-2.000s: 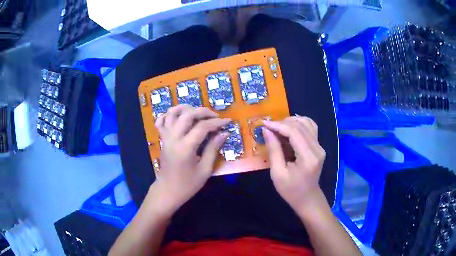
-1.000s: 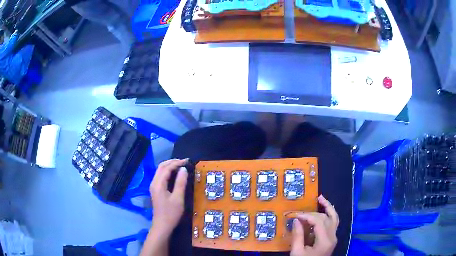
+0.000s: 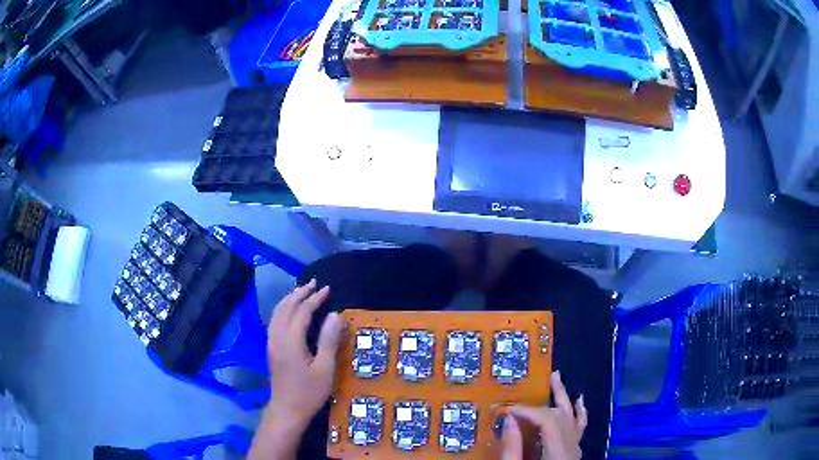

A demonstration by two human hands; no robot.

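The orange fixture plate (image 3: 391, 386) lies on my thighs. Seven of its eight recesses hold a dark circuit board with silver squares, such as the upper-left one (image 3: 369, 353). The lower-right recess shows a small dark component (image 3: 500, 420) and no board. My right hand (image 3: 548, 427) is over that recess, with thumb and index fingertips together at the component, partly hiding it. My left hand (image 3: 301, 355) is at the plate's left edge, fingers apart, thumb against the edge, holding nothing else that I can see.
A white machine (image 3: 386, 184) with a dark touchscreen (image 3: 509, 166), red knob (image 3: 682, 185) and teal frames (image 3: 431, 38) on orange blocks stands ahead. A black tray of boards (image 3: 193, 296) sits on a blue stool at left. Stacked trays (image 3: 745, 346) stand at right by another blue stool (image 3: 647, 359).
The view has tilted up, bringing the machine into sight. My left hand has moved from over the boards to the plate's left edge. My right hand stays at the lower-right recess.
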